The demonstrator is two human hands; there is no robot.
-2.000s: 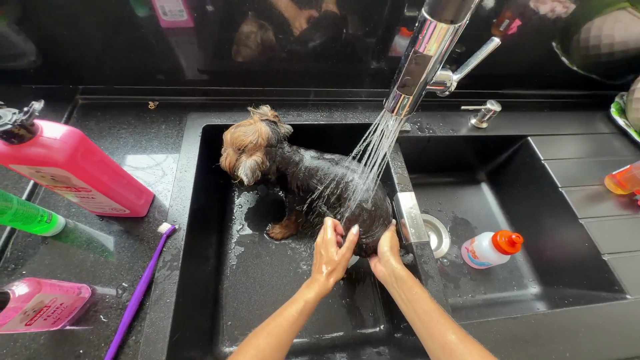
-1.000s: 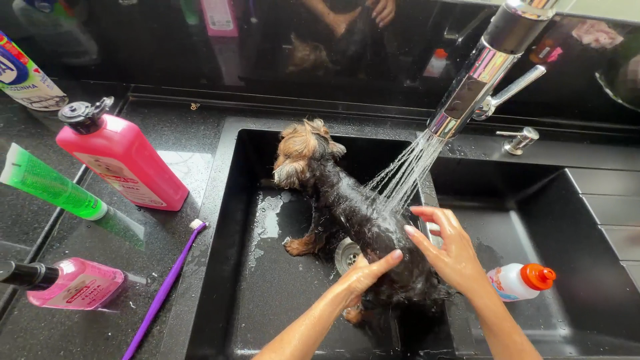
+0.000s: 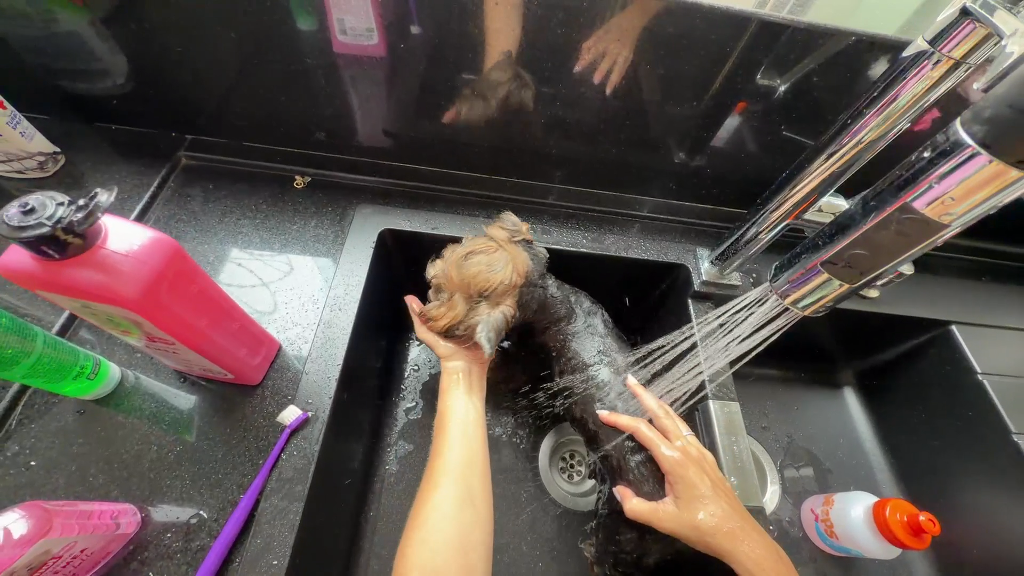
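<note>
A small wet dog (image 3: 580,328), dark on the body with a tan head, stands in the left basin of a black double sink (image 3: 340,320). My left hand (image 3: 448,336) is cupped under its chin and supports the head. Fingers apart, my right hand (image 3: 672,472) rests at the dog's lower back and holds nothing. A chrome faucet spray head (image 3: 880,224) at the right sends several jets of water onto the dog's back near my right fingertips. The metal drain (image 3: 568,464) shows beside the dog. Its legs are mostly hidden.
Left of the sink, a large pink bottle (image 3: 160,296), a green tube (image 3: 56,360), a smaller pink bottle (image 3: 68,536) and a purple toothbrush (image 3: 252,488) lie or stand on the black counter. A white bottle with an orange cap (image 3: 860,524) is in the right basin.
My left hand has moved from the dog's side to under its chin. My right hand stays near the dog's back. The view has shifted closer to the sink.
</note>
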